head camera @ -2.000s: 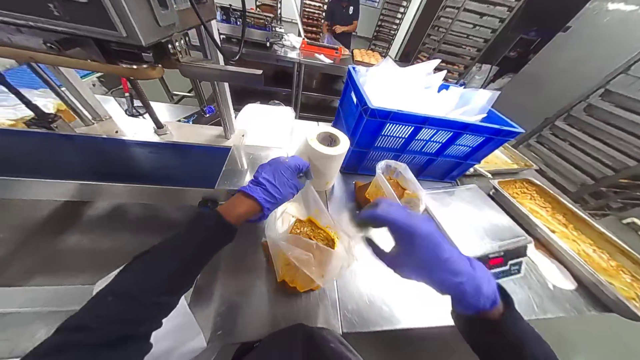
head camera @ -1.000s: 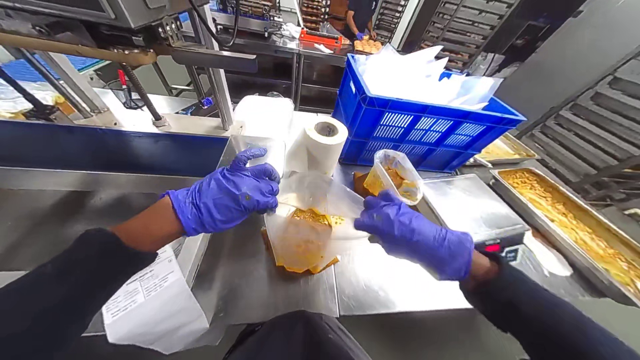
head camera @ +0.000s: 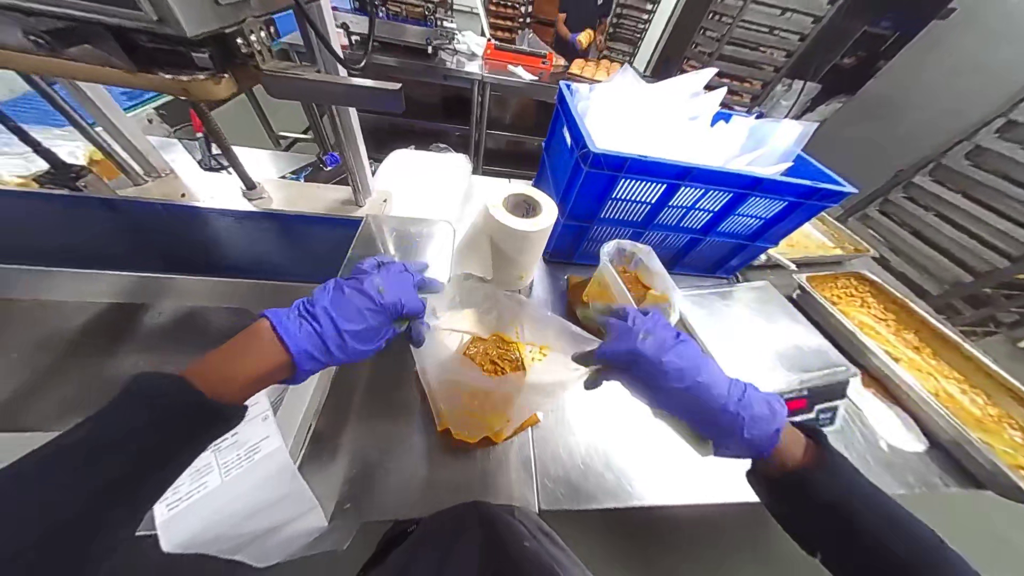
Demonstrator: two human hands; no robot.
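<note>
A clear plastic bag (head camera: 472,400) with orange-brown saucy food (head camera: 496,354) in it stands on the steel worktop in front of me. My left hand (head camera: 356,320), in a purple glove, pinches the left edge of its mouth. The right edge is pinched by my right hand (head camera: 680,380), gloved the same way, so the mouth is pulled wide. Just behind the bag stands a white roll (head camera: 522,232). Beyond my right hand is a second food-smeared container with a clear plastic liner (head camera: 640,276), beside a steel-topped scale (head camera: 760,336).
A blue plastic crate (head camera: 696,200) of white sheets stands behind. Long metal trays of food (head camera: 920,352) lie at right. A printed sheet (head camera: 240,480) is at lower left, below machine framework (head camera: 344,120). Another person (head camera: 580,24) stands at a far counter.
Both hands have moved to opposite edges of the bag's mouth since the earliest frame. Over the last second they have drawn farther apart, and the food inside shows more.
</note>
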